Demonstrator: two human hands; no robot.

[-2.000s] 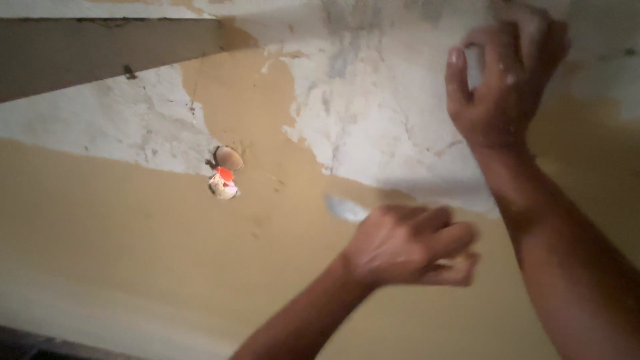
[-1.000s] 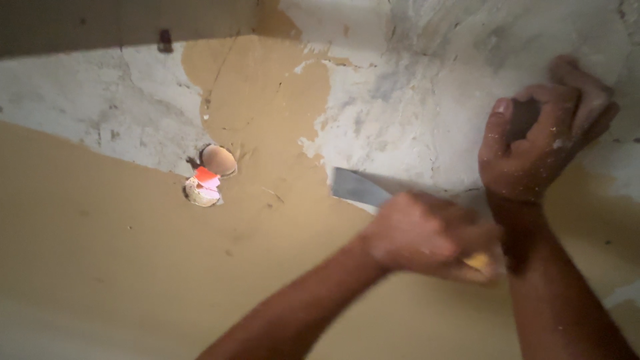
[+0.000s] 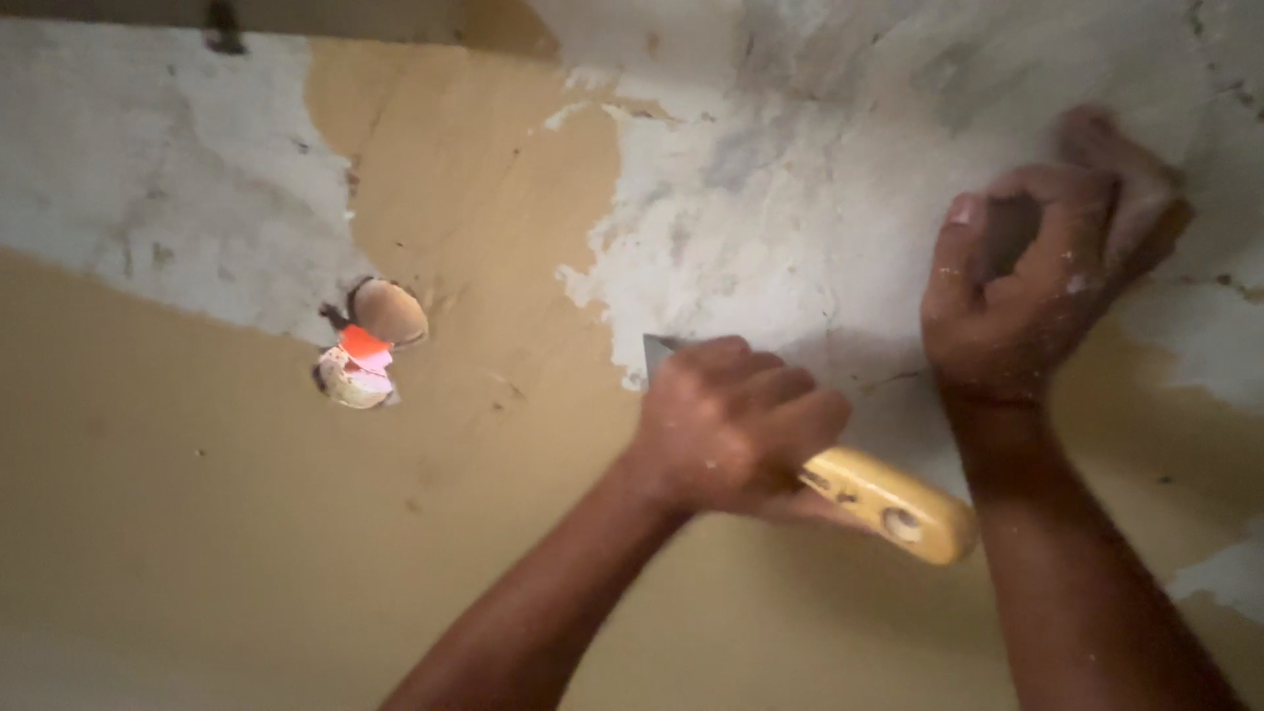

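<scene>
My left hand (image 3: 741, 425) is closed around the yellow handle (image 3: 889, 509) of a scraper. Only a corner of its metal blade (image 3: 657, 355) shows, close to the ragged edge between tan paint (image 3: 464, 197) and a whitish patch (image 3: 750, 237) of the wall or ceiling surface. Higher up and to the right, my right hand (image 3: 1037, 267) is near or against the whitish surface with its fingers curled. A dark area shows between thumb and fingers; whether it is a held object or shadow, I cannot tell. White specks dot this hand.
Left of my hands, two round openings or fittings (image 3: 388, 311) lie together with a bright red-orange piece (image 3: 363, 346) between them. A dark flat edge (image 3: 375, 18) crosses the top left, with a small dark thing (image 3: 224, 27) on it. Fine cracks mark the surface.
The scraper's yellow handle now shows beyond my left hand, where it was mostly hidden, and less of the blade is visible. My right hand stays up at the right with its fingers curled.
</scene>
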